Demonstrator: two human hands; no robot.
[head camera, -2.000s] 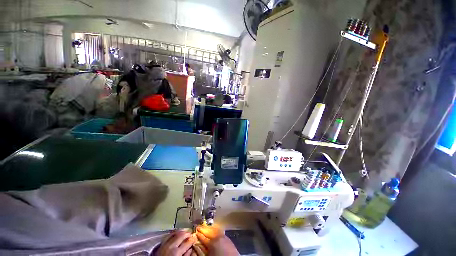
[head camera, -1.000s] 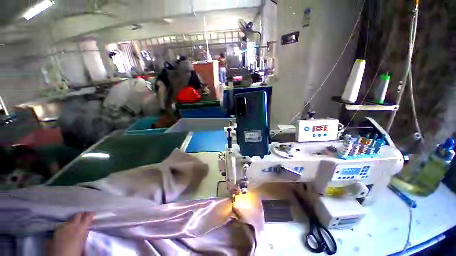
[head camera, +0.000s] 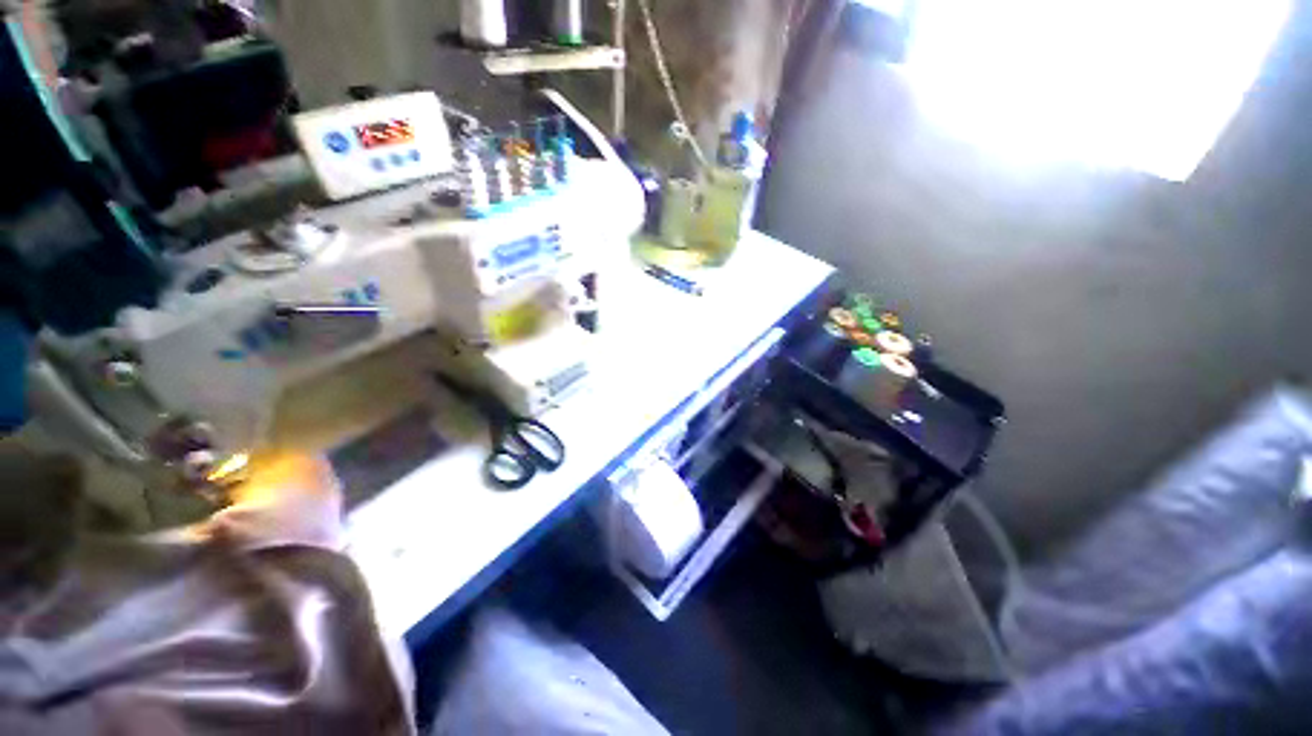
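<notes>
The satin mauve-beige fabric (head camera: 216, 618) lies bunched at the lower left, with its upper edge at the lit needle area (head camera: 230, 472) of the white sewing machine (head camera: 360, 302). The fabric has bright folds and runs out of the picture at the bottom left. Black-handled shears (head camera: 521, 449) lie on the white table (head camera: 432, 539), right of the needle. Neither my left hand nor my right hand can be made out. The picture is blurred.
A control box (head camera: 377, 141) with red digits and a row of bobbins (head camera: 511, 176) sit at the machine. A bottle of yellow-green liquid (head camera: 705, 213) stands at the table's far end. A white roll (head camera: 659, 521) hangs below the front edge. A black bin of thread spools (head camera: 921, 417) is by the wall.
The view has swung right and down, so the spool bin, white roll and window now show. The left hand seen earlier on the fabric is out of view. The shears remain on the table.
</notes>
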